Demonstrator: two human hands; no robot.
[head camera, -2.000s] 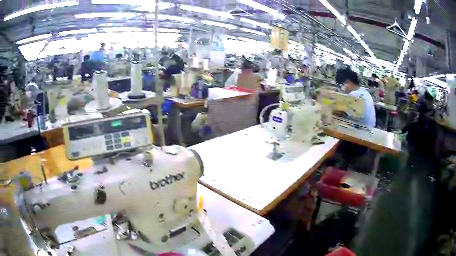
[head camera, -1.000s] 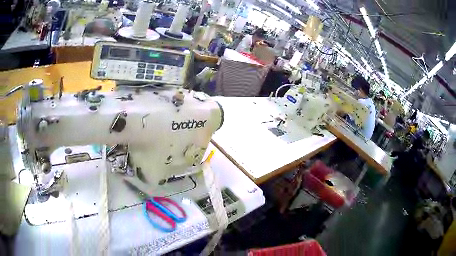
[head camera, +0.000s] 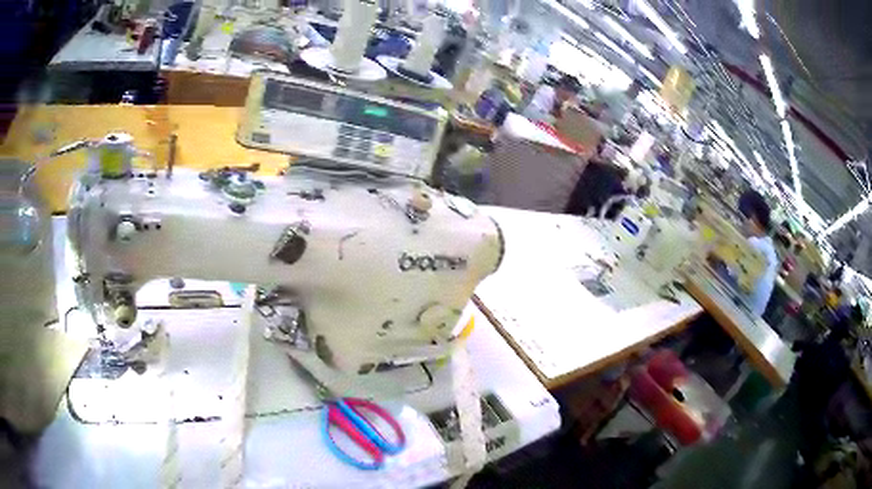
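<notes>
Neither of my hands is in view. The cream-white sewing machine head (head camera: 373, 277), marked "brother", stands in front of me. Its needle area (head camera: 113, 355) is at the left end, blurred. Scissors with red and blue handles (head camera: 365, 432) lie on the white machine table (head camera: 287, 444). Pale tape strips (head camera: 239, 392) hang down over the table front, and another tape strip (head camera: 468, 406) hangs at the right. A blurred khaki shape (head camera: 27, 368) is cut off by the left edge; I cannot tell what it is.
A control panel (head camera: 339, 124) stands above the machine head. Thread cones (head camera: 354, 43) stand behind it. An orange-tan board (head camera: 191, 129) is at the back left. Another white machine (head camera: 650, 248) stands on the right-hand table. A red crate (head camera: 669, 396) is below. A person (head camera: 762, 253) sits beyond.
The view has tilted down and turned left, so the machine and scissors now show further right than a second ago. The red crate at the bottom edge has left the view.
</notes>
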